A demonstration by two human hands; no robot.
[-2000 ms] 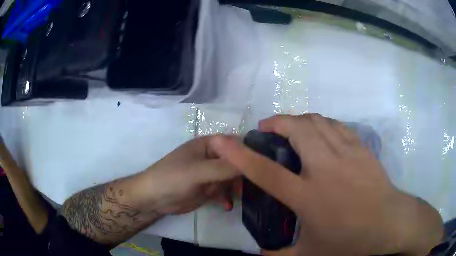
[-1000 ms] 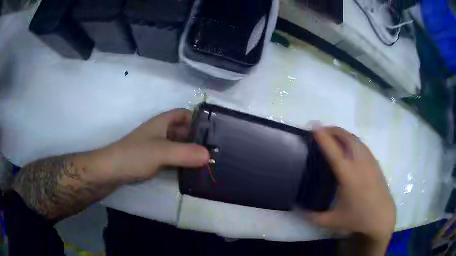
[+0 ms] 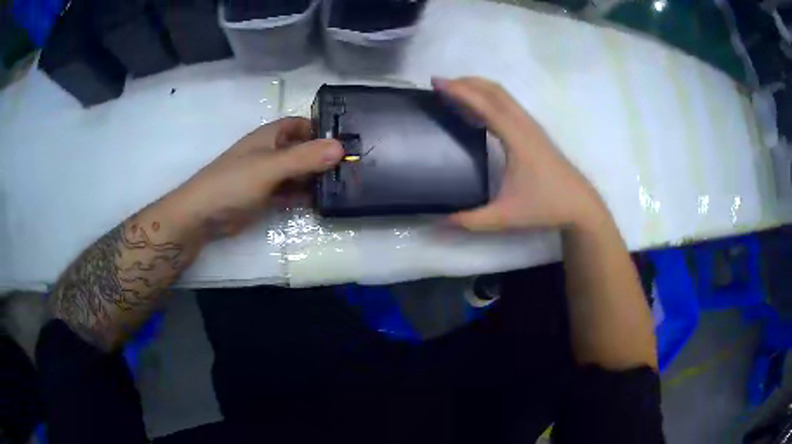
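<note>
A black box-shaped housing [image 3: 417, 154] lies on its broad side just above the white bench top, its long side running left to right. Its left end shows clips, a small yellowish spot and very thin wires. My left hand [image 3: 282, 165] holds this left end, the thumb on top by the yellowish spot and the fingers behind the edge. My right hand [image 3: 530, 169] spans the right end, fingers at the far corner and thumb at the near corner. Whether the housing touches the bench cannot be told.
Several black units stand in a row at the back left [image 3: 82, 56]. Two of them have white wraps around them [image 3: 269, 39]. The foam-covered bench [image 3: 573, 95] shows strips of clear tape. Blue stools or bins [image 3: 673, 303] stand below the bench edge at the right.
The housing was upright in both hands, then was turned flat with its wired end to the left. It now appears higher in the view, and the right hand has shifted around its right end.
</note>
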